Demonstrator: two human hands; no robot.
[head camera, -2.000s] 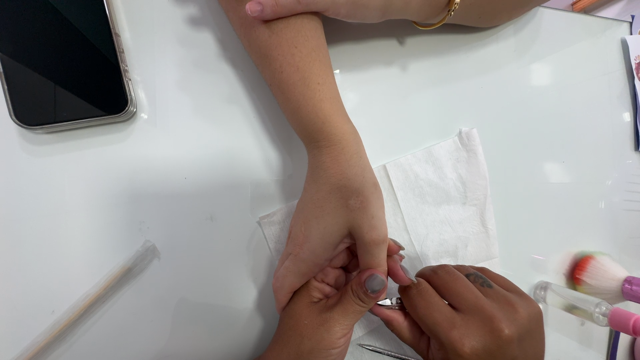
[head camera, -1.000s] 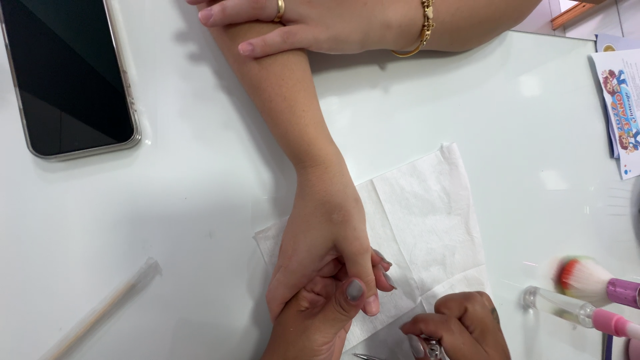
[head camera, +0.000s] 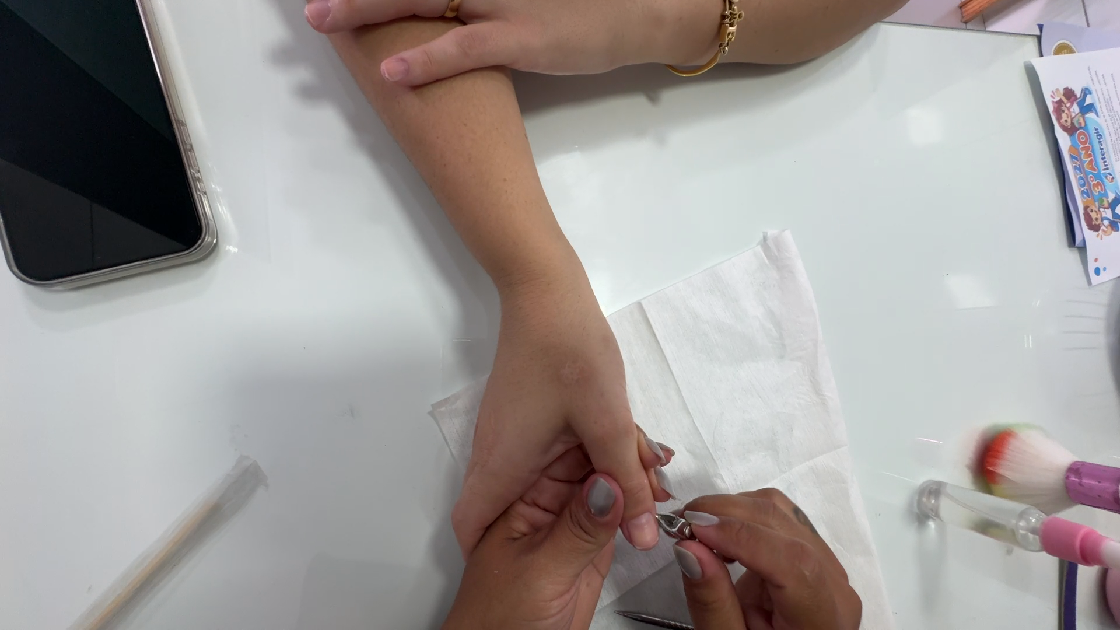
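Observation:
My left hand (head camera: 547, 542) holds another person's hand (head camera: 556, 376) from below, its thumb beside that person's thumb. My right hand (head camera: 770, 560) grips metal cuticle nippers (head camera: 674, 526), whose jaws touch the side of the person's thumb by the nail; the handles are mostly hidden in my palm. Beneath the hands lies a folded white paper towel (head camera: 744, 350). A thin pointed metal tool (head camera: 652, 619) rests on it at the bottom edge, partly cut off.
A smartphone (head camera: 87, 140) lies at upper left, a wooden stick in a clear sleeve (head camera: 175, 551) at lower left. On the right are a soft brush (head camera: 1032, 464), a clear tube with a pink cap (head camera: 989, 514) and printed papers (head camera: 1081, 157). The person's other hand (head camera: 560, 35) rests on their forearm.
A second ago my right hand with the nippers was lower and apart from the person's thumb; now the jaws are at it. The person's other hand has come further into view since two seconds ago.

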